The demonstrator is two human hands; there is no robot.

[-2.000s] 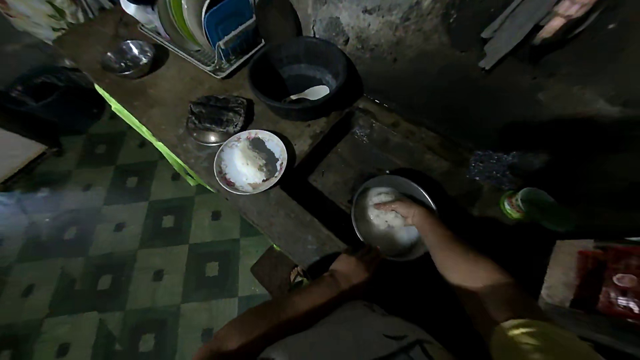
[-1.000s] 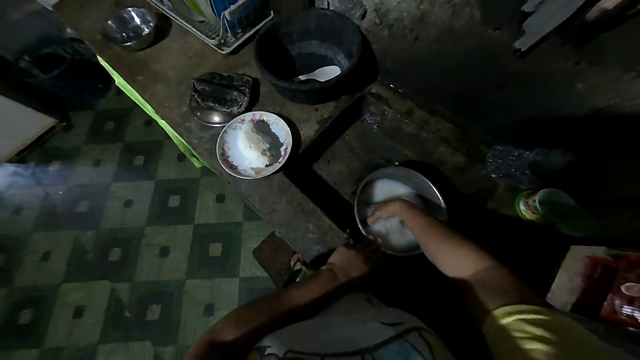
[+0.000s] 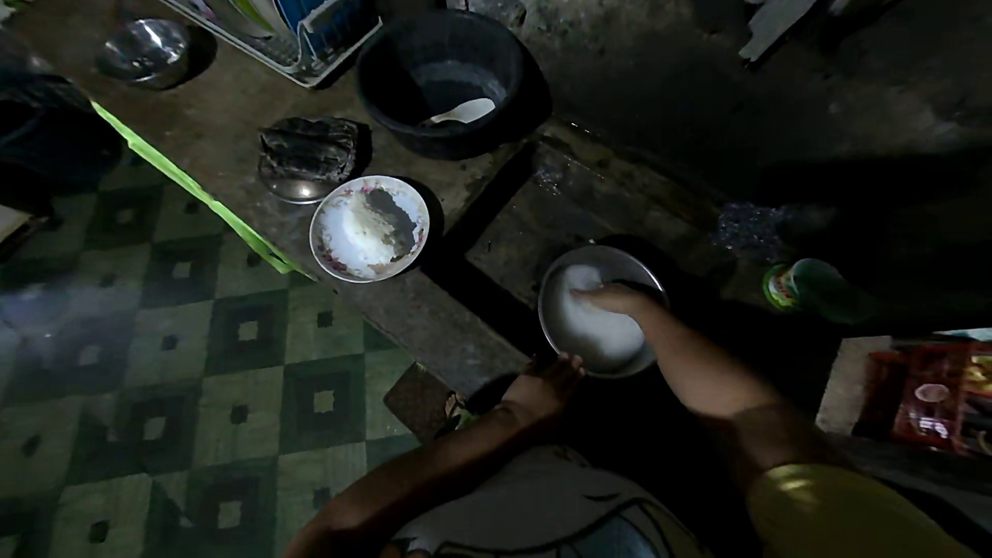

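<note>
A round metal pot [image 3: 549,318] holding white grains, which look like rice, in cloudy liquid stands in the recessed part of the counter. My right hand [image 3: 620,301] reaches into it over the rim, its fingertips down in the white contents. My left hand [image 3: 546,385] is at the pot's near left rim with its fingers touching or close to the edge; whether they grip it is unclear. Up and to the left, a floral-rimmed plate [image 3: 329,260] holds a white heap, partly in shadow.
A black basin [image 3: 387,128] with a white rice paddle [image 3: 469,111] stands behind the plate. Beside them are a dark bundle [image 3: 310,147] on a metal lid or bowl, a steel bowl [image 3: 147,54] and a dish rack [image 3: 310,77]. A green container [image 3: 818,287] and a red tray [image 3: 926,395] are at right.
My right hand has shifted about within the pot, and its fingers are lower in the white contents than two seconds ago. My left hand stays by the rim.
</note>
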